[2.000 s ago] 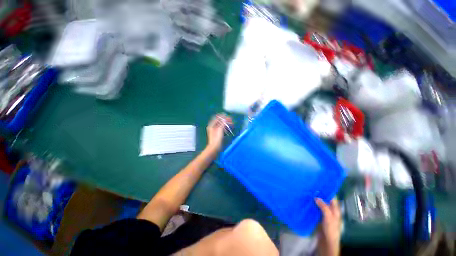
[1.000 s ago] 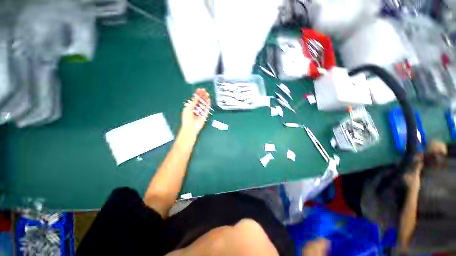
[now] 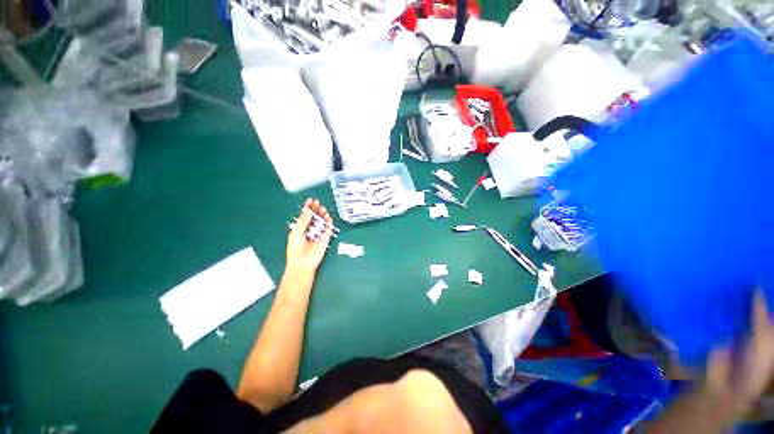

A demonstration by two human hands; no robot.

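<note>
My left hand (image 3: 311, 239) is palm up over the green bench, holding several thin metal cylinders with rods (image 3: 317, 226) fanned across its fingers. A clear plastic box (image 3: 372, 193) of similar cylinders in rows stands just right of it. A large blue tray (image 3: 670, 195), blurred and tilted, fills the right side close to the camera. My right hand (image 3: 740, 366), blurred near the right edge, is at its lower edge and appears to grip it; the fingers are partly hidden.
A white ribbed pad (image 3: 217, 295) lies left. Paper labels (image 3: 438, 270) and slim metal tweezers (image 3: 512, 250) lie right of centre. White trays (image 3: 356, 106), a red tray (image 3: 485, 117) and a white device box (image 3: 519, 164) stand farther back. A clear bag (image 3: 514, 335) hangs at the bench edge.
The blue tray has gone from over the bench centre to the far right, rising into view since the previous frame. My left hand still holds the cylinders. The view has shifted.
</note>
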